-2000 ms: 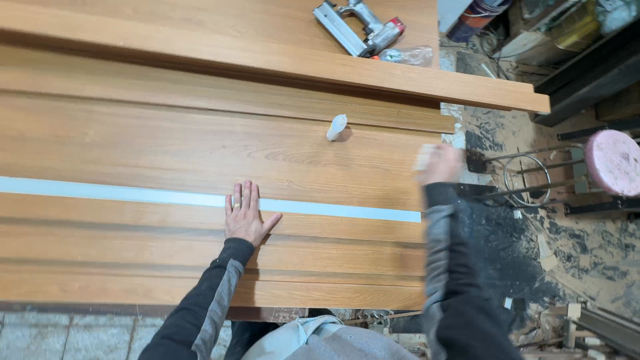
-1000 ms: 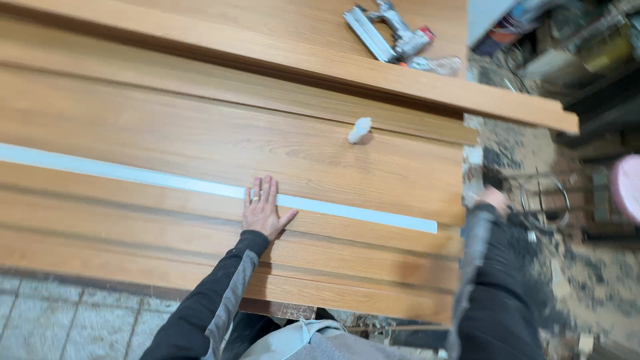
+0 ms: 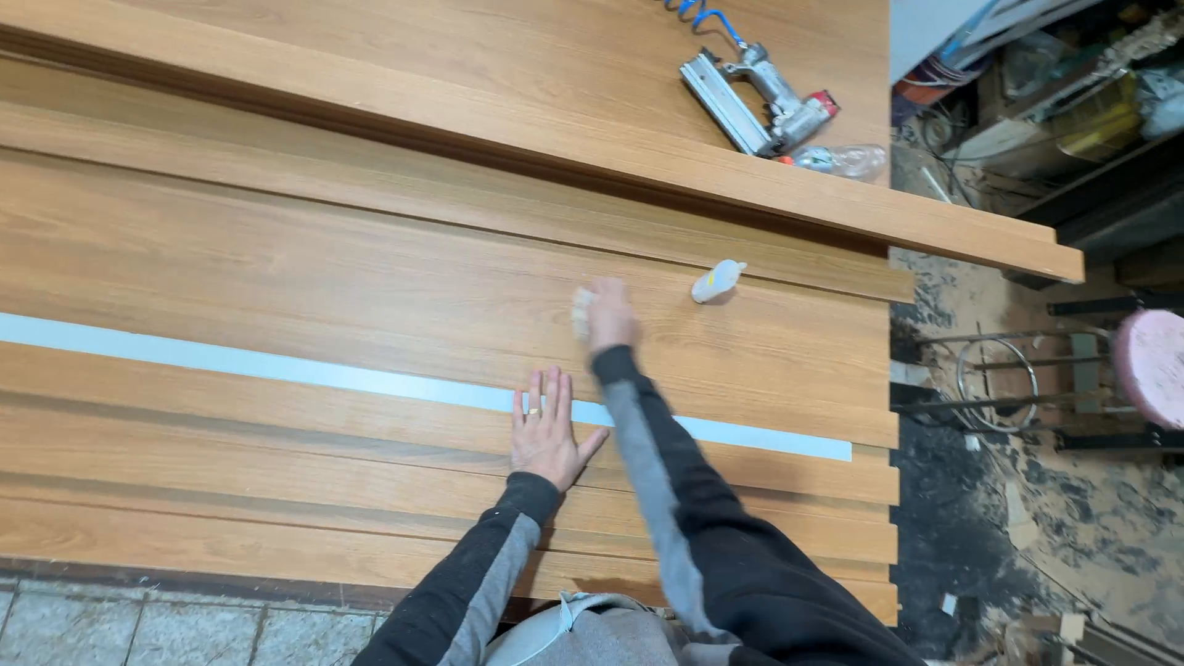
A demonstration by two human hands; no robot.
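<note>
My left hand [image 3: 552, 435] lies flat with its fingers spread, pressing on a long pale blue-white strip [image 3: 370, 373] and the wood-grain panel around it. Slightly blurred, my right hand [image 3: 611, 314] is closed on a whitish wad [image 3: 582, 313], perhaps a cloth, over the wood-grain panel [image 3: 416, 268] beyond the strip. A small translucent plastic bottle [image 3: 716, 282] rests to the right of that hand, its spout toward the upper right. The palm side of both hands is hidden.
A raised wood-grain board [image 3: 518, 139] crosses behind my hands. Past it lie a pneumatic nailer [image 3: 763, 97] with a coiled blue hose and a clear plastic bottle [image 3: 846, 162]. A pink-seated stool [image 3: 1154, 365] stands at the right over a littered floor.
My right hand has moved from the panels' right end leftward to the middle, left of the small bottle. My left hand remains flat on the strip.
</note>
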